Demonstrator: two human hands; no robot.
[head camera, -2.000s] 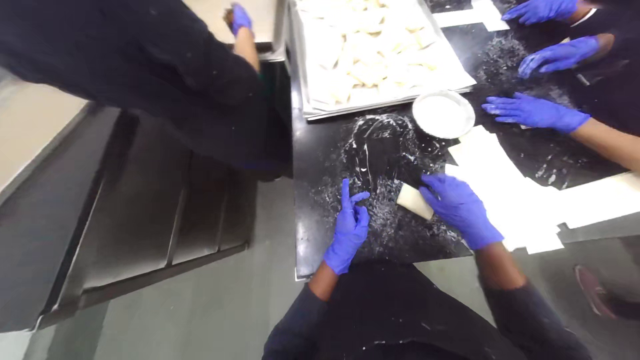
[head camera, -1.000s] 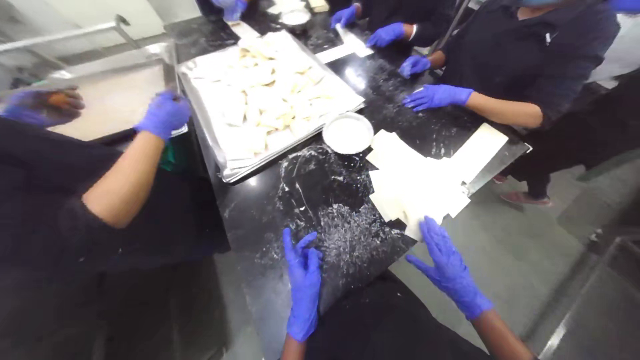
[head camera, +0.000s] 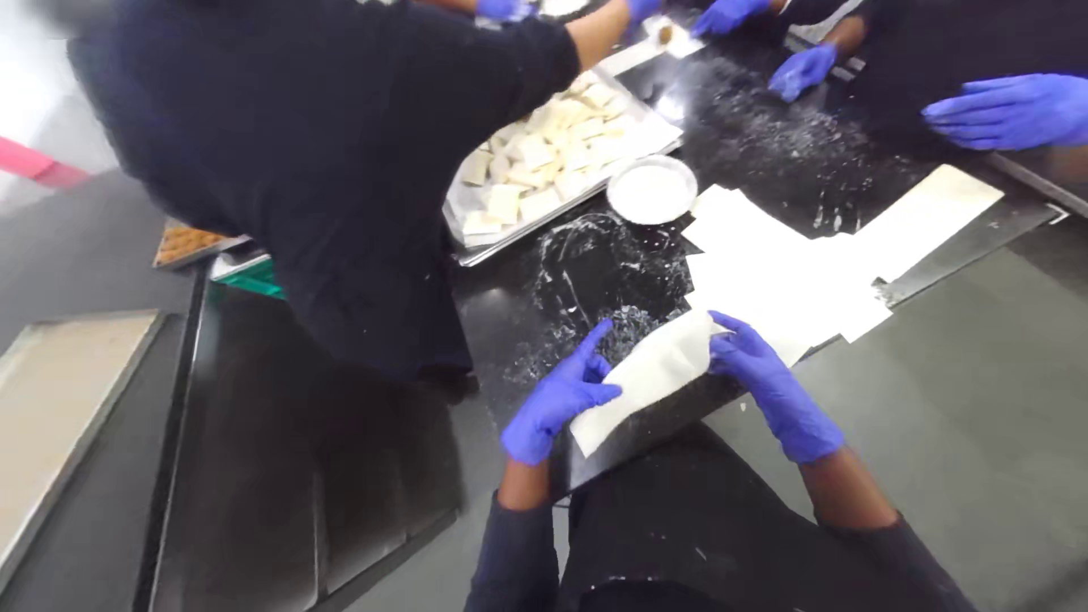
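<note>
A long strip of pale dough sheet (head camera: 653, 374) spans the space between my hands over the front of the black table. My right hand (head camera: 761, 374), in a blue glove, pinches its upper right end. At the strip's left part is my left hand (head camera: 561, 395), also gloved, with the thumb against the dough and the index finger extended; whether it grips is hard to tell. Right beyond my right hand lies a spread pile of pale dough sheets (head camera: 773, 272). A round dish of white flour (head camera: 652, 190) stands between that pile and the tray.
A metal tray of folded dough pieces (head camera: 544, 157) is at the back, partly hidden by a person in dark clothing (head camera: 340, 170). Other people's gloved hands (head camera: 1011, 110) are across the table (head camera: 586, 280). Further trays (head camera: 76, 399) lie on the left counter.
A dough strip is now held between my hands; a second ago my right hand was at the pile and my left hand was empty. The person at left has leaned in over the tray. The view has shifted.
</note>
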